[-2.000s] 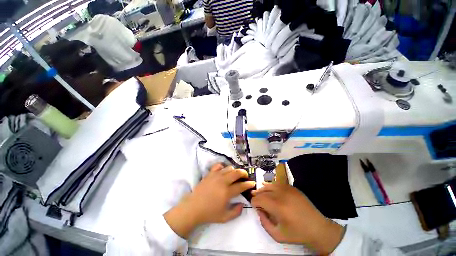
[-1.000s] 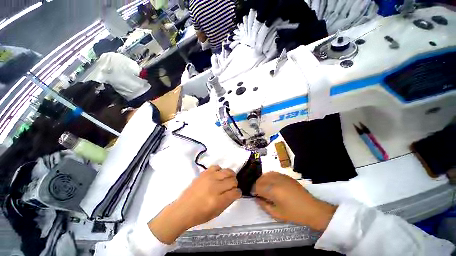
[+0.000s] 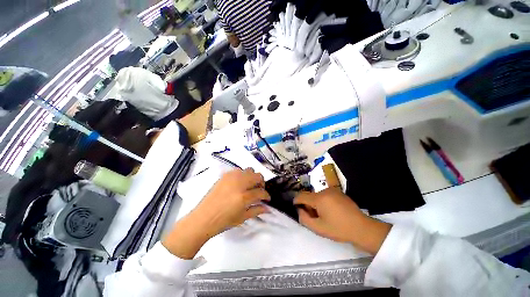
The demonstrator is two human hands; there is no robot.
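A black fabric piece [image 3: 281, 197] lies at the presser foot and needle [image 3: 295, 169] of the white sewing machine [image 3: 325, 125]. A white garment panel [image 3: 255, 235] with a dark edge lies under and left of it. My left hand [image 3: 229, 200] rests on the panel, its fingertips gripping at the left edge of the black piece. My right hand [image 3: 325, 212] pinches the right side of the black piece, thumb and fingers together. The needle tip is too blurred to tell. A tan block [image 3: 331, 176] stands right of the foot.
A black fabric stack [image 3: 376, 174], two pens [image 3: 443, 163] and a dark phone-like rectangle [image 3: 514, 173] lie right. Stacked panels [image 3: 152, 191], a grey fan [image 3: 82, 221] and a green cone [image 3: 107, 177] are left. Fanned white pieces [image 3: 289, 37] and a person in stripes [image 3: 245, 22] are behind.
The view has tilted and shifted since the first frame. The black piece and both hands have moved closer to the foot since one second ago, and the panel's front part has swung round, blurred.
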